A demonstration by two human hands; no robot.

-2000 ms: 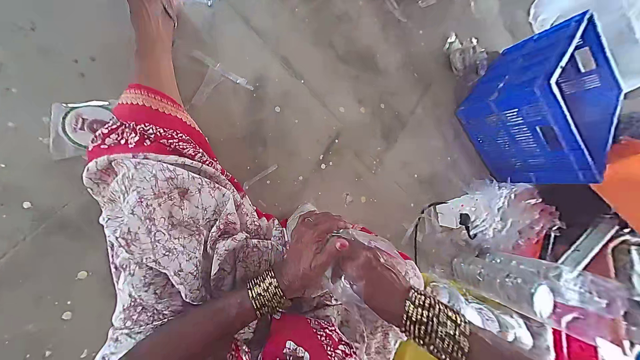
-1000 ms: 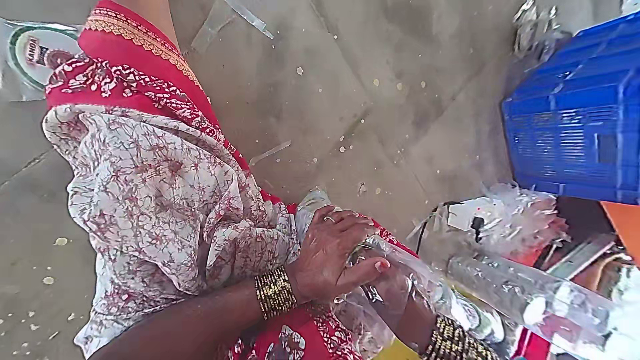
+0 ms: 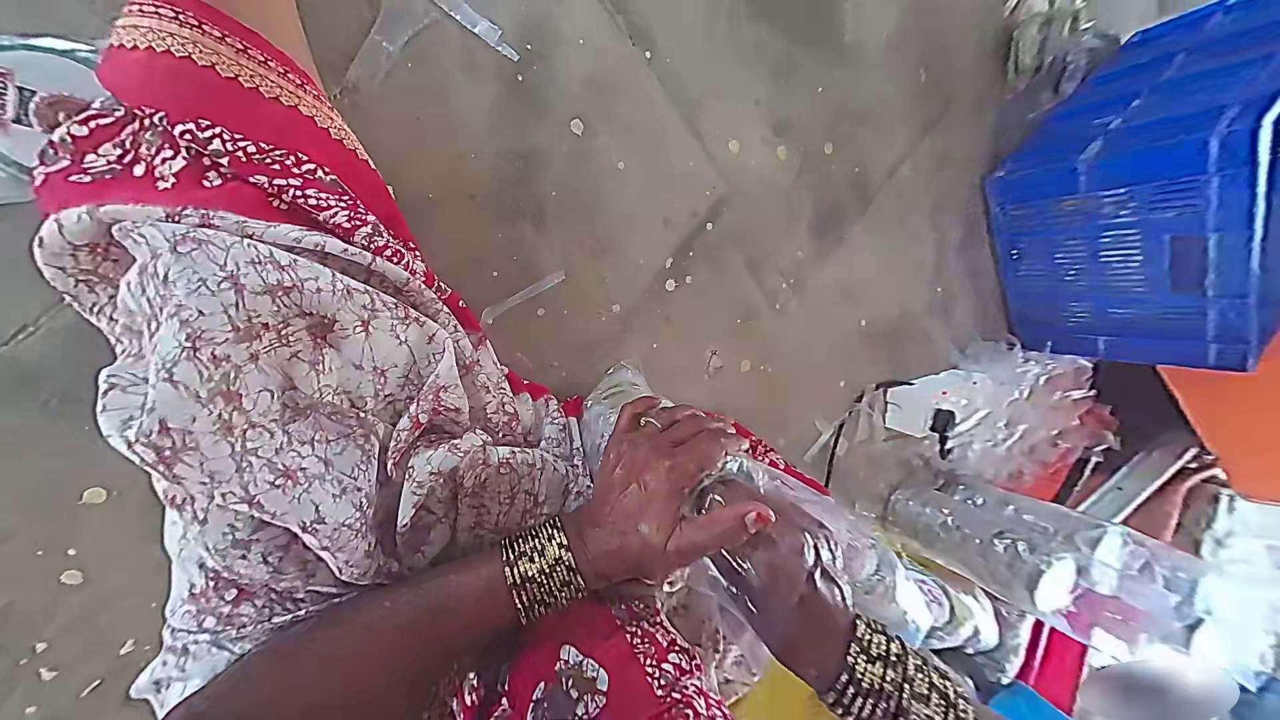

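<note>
My left hand (image 3: 660,490), its wrist in patterned bangles, curls over crumpled clear plastic film (image 3: 618,385) on my lap, thumb pointing right. Just right of it and partly beneath is my right hand (image 3: 785,565). Clear, shiny plastic (image 3: 790,485) lies over the back of my right hand, whose fingers are mostly hidden. Beneath both hands is the red and white patterned cloth (image 3: 290,390) over my legs. To the right of my hands lies a long roll-like bundle of clear plastic (image 3: 1040,555).
A blue plastic crate (image 3: 1120,220) stands at upper right, above an orange surface (image 3: 1225,420). Clear plastic scraps with a black item (image 3: 1010,410) lie below it. Plastic strips (image 3: 525,295) and pale flecks dot the floor (image 3: 700,180). A printed clear packet (image 3: 30,125) is at upper left.
Two seconds ago my hands lay close together over the film; now my right hand sits further right and lower, with clear plastic stretched over it. The view has moved closer.
</note>
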